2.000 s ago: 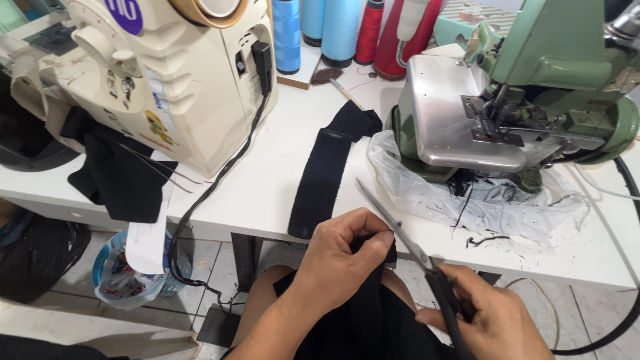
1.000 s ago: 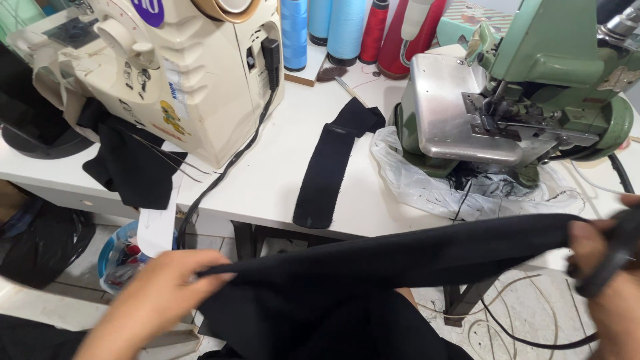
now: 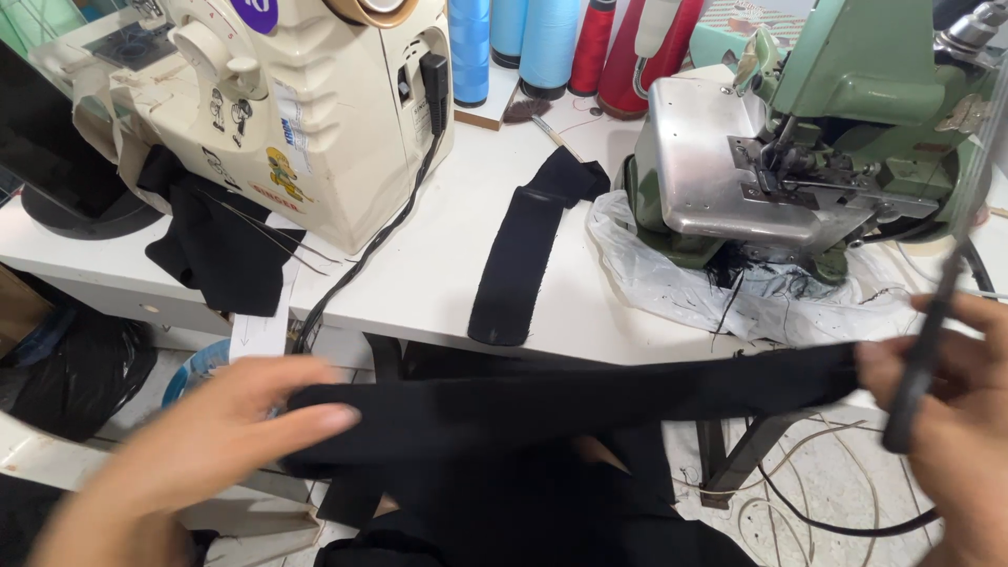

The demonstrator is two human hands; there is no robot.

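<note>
A long piece of black fabric (image 3: 583, 402) is stretched sideways above my lap. My left hand (image 3: 252, 425) pinches its left end between thumb and fingers. The right end is pinched in my right hand (image 3: 937, 378), which also holds scissors (image 3: 929, 346) with the blades pointing up; motion blurs them, so whether the blades are parted I cannot tell. Beyond the stretched fabric a separate black fabric strip (image 3: 516, 264) lies on the white table, its far end folded near a brush (image 3: 555, 134).
A cream sewing machine (image 3: 346, 118) stands at left, its black cord (image 3: 378, 228) hanging over the table edge. The green overlock machine (image 3: 709, 165) at right sits on a plastic bag (image 3: 654, 291). Thread cones (image 3: 545, 47) stand behind. Black cloth (image 3: 228, 252) lies at left.
Two seconds ago my hands were close together, with the scissors low beside the fabric. They have since moved apart with the fabric drawn out between them, and the scissors now point up.
</note>
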